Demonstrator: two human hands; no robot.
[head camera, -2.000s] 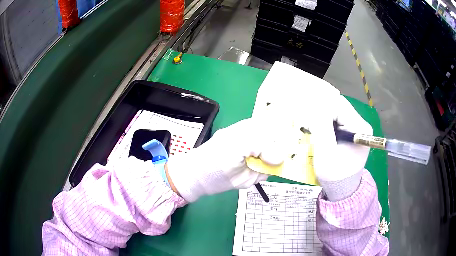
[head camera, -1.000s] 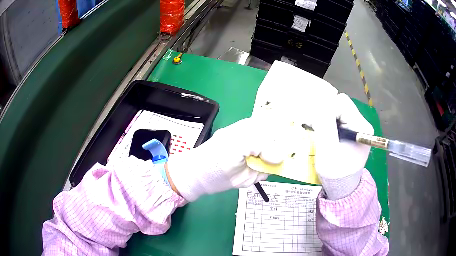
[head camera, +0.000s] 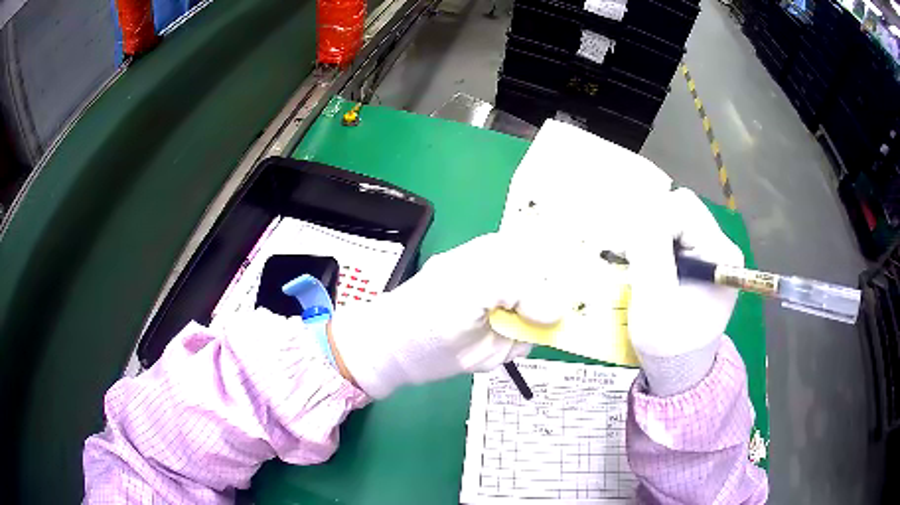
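My left hand (head camera: 444, 316), in a white glove with a blue wrist strap (head camera: 310, 299), pinches a yellow sheet (head camera: 582, 338) at its lower left. A white sheet (head camera: 577, 178) rises behind it, overexposed, so where it meets the yellow sheet cannot be told. My right hand (head camera: 686, 281), also white-gloved, holds a marker pen (head camera: 770, 283), its clear end pointing right. The pen's tip is hidden by the hand and glare. A printed form (head camera: 548, 434) lies flat on the bench below, with a thin black tool (head camera: 517, 380) on its upper left edge.
A black tray (head camera: 286, 178) on the green bench (head camera: 434, 153) holds a red-marked sheet (head camera: 367, 258) and a dark flat device (head camera: 286, 274). A green conveyor belt (head camera: 128, 187) runs along the left. Black crates (head camera: 592, 74) stand beyond the bench. A yellow piece (head camera: 351, 115) sits at its far corner.
My right hand and the marker pen have shifted slightly to the right. My left hand and the sheets have barely moved.
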